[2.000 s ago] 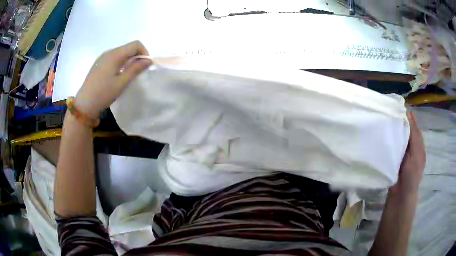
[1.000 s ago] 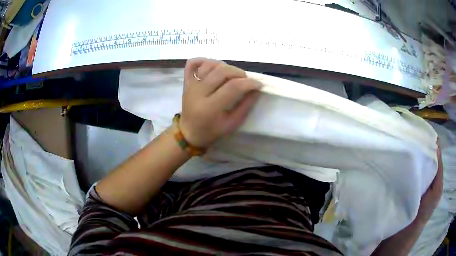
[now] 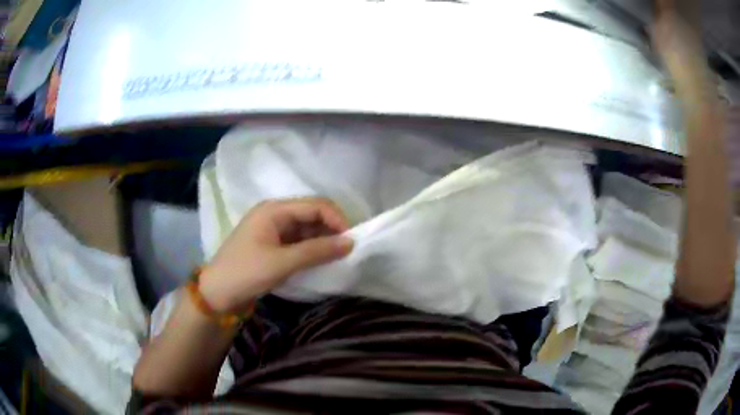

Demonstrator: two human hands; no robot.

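A white fabric piece lies over my lap below the table's front edge. My left hand pinches its folded edge between thumb and fingers, left of the middle. The edge runs up and right from my fingertips as a slightly creamier line. My right arm reaches up to the top right. My right hand is small, blurred and partly lost at the top edge, over the dark area there. Whether it holds something cannot be seen.
The white table has a printed ruler scale along its front edge. White cloth is heaped at the left, and stacked white pieces lie at the right. A yellow bar runs below the table at the left.
My right hand has let go of the fabric's right end and moved up to the top right. My left hand has moved left and down with the edge. The fabric has dropped onto my lap.
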